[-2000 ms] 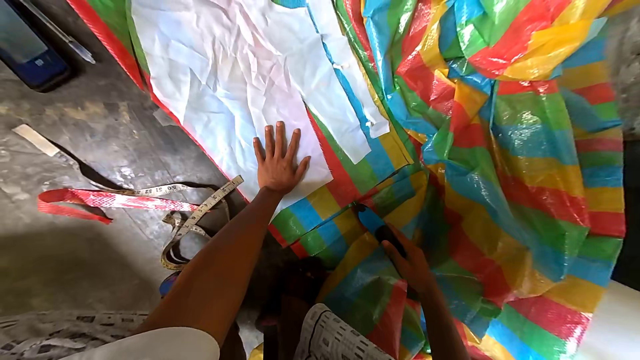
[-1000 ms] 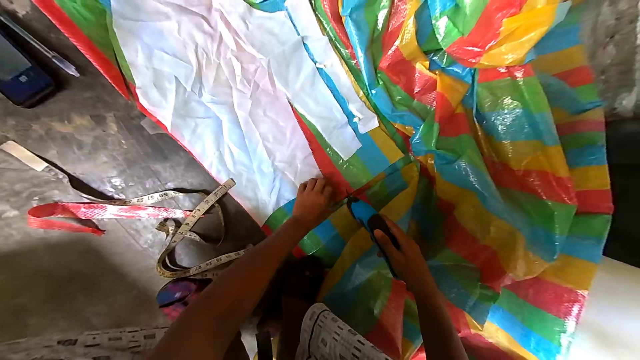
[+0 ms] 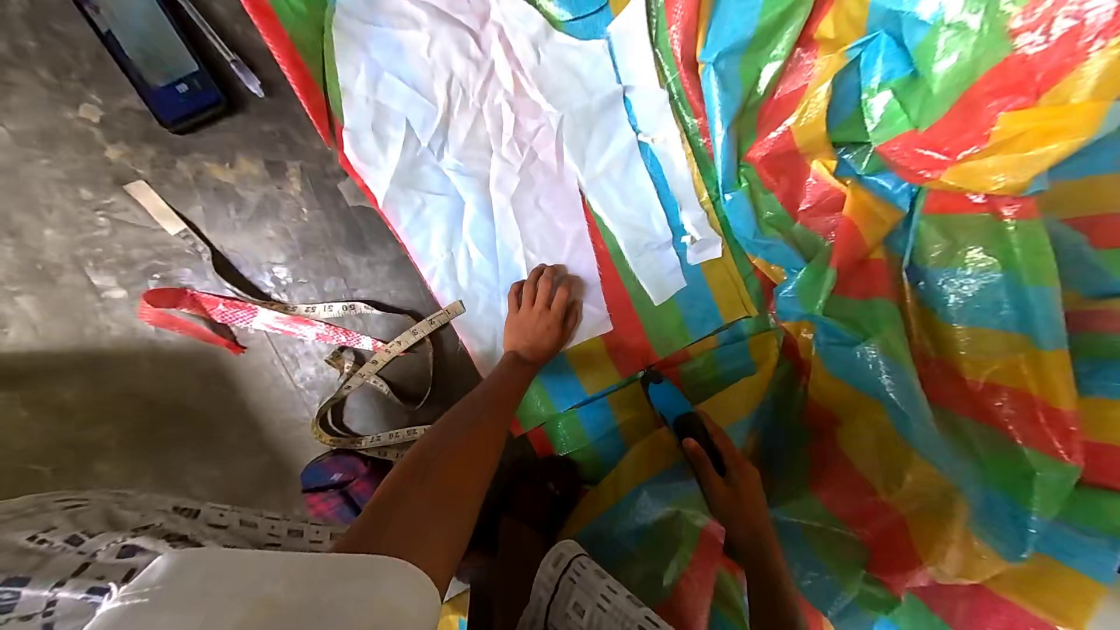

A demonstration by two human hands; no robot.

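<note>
My left hand (image 3: 541, 313) rests with bent fingers on the lower end of a creased white fabric piece (image 3: 472, 175). That piece lies over a striped plastic tarpaulin (image 3: 980, 350) in red, green, blue and yellow. A narrower white strip (image 3: 661, 131) lies to its right. In my right hand (image 3: 724, 468) is a blue and black handheld cutter (image 3: 672, 404), its dark head at a cut line in the tarpaulin just below the white pieces. The cutter's blade is too small to make out.
On the grey floor at the left lie a tape measure (image 3: 337, 411), a red and white strap (image 3: 254, 317), a smartphone (image 3: 162, 61) and a pen (image 3: 220, 45). A dark patterned round item (image 3: 343, 483) is beside my left forearm. The tarpaulin bunches up at the right.
My left hand, flat with spread fingers two seconds ago, first slid towards the cut line and is now back on the white fabric with bent fingers. The cutter stays near the cut line.
</note>
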